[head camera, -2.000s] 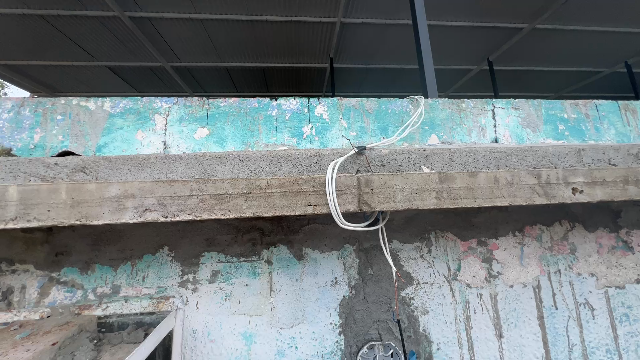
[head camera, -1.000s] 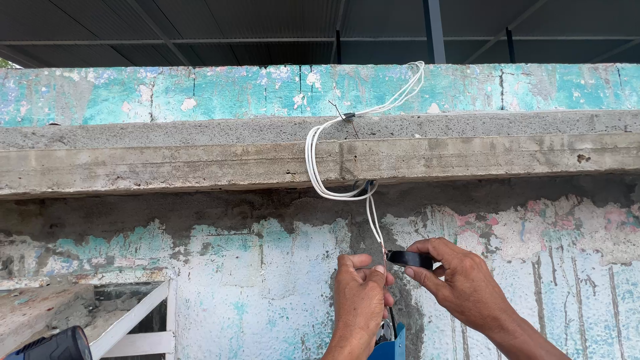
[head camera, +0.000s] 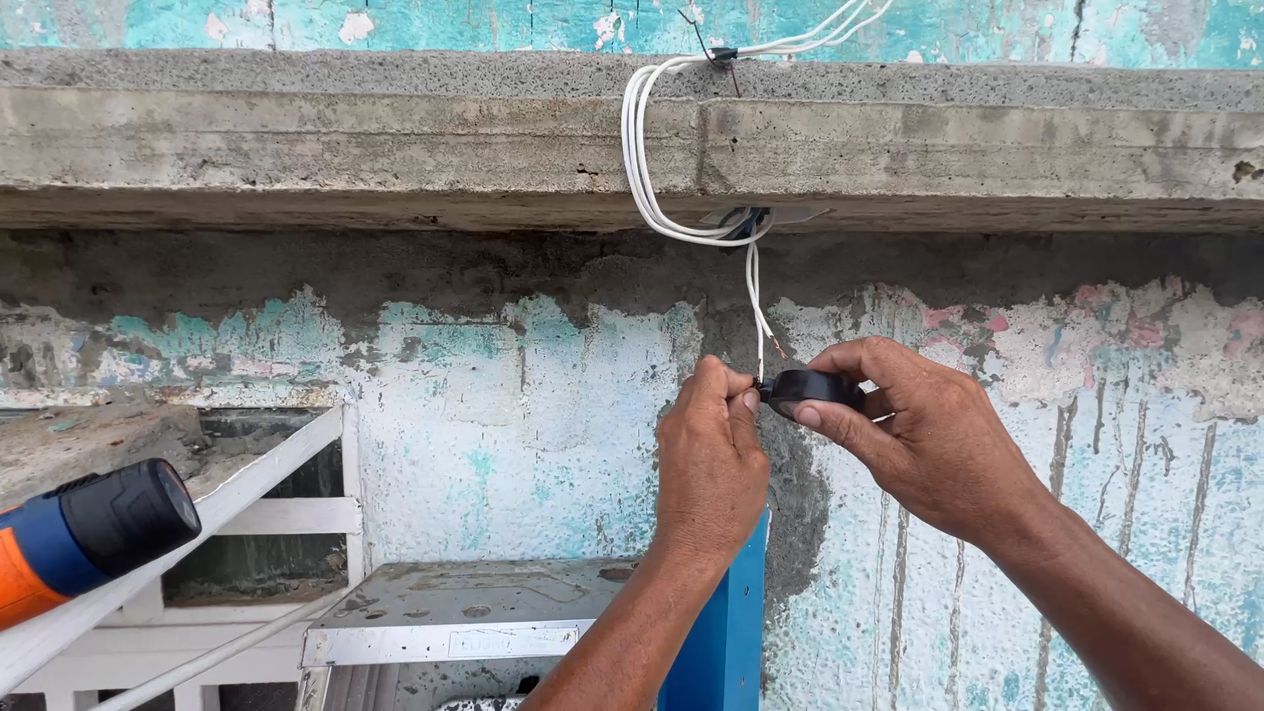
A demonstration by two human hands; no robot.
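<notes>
Two white insulated wires [head camera: 755,286] hang below the concrete ledge; one ends in bare copper strands [head camera: 779,348]. My left hand [head camera: 713,454] pinches the other wire between thumb and fingertips, where black tape wraps it. A roll of black electrical tape [head camera: 818,391] is in my right hand [head camera: 913,434], held by thumb and fingers, its free end reaching to the left fingertips. Above, the white cable loops [head camera: 637,148] hang over the ledge, bound at the top by a black tie [head camera: 724,55]. What lies under my left fingers is hidden.
The concrete ledge [head camera: 395,138] crosses above my hands. A stepladder's top [head camera: 474,592] stands below left, beside a blue metal piece [head camera: 736,612]. An orange, blue and black tool [head camera: 128,518] juts in at the left, before a white frame [head camera: 296,513]. Behind is a peeling painted wall [head camera: 553,425].
Both hands were absent two seconds ago and came to the wires by one second ago. Since then the tape roll has moved against the left fingertips. The view has tilted down and come closer.
</notes>
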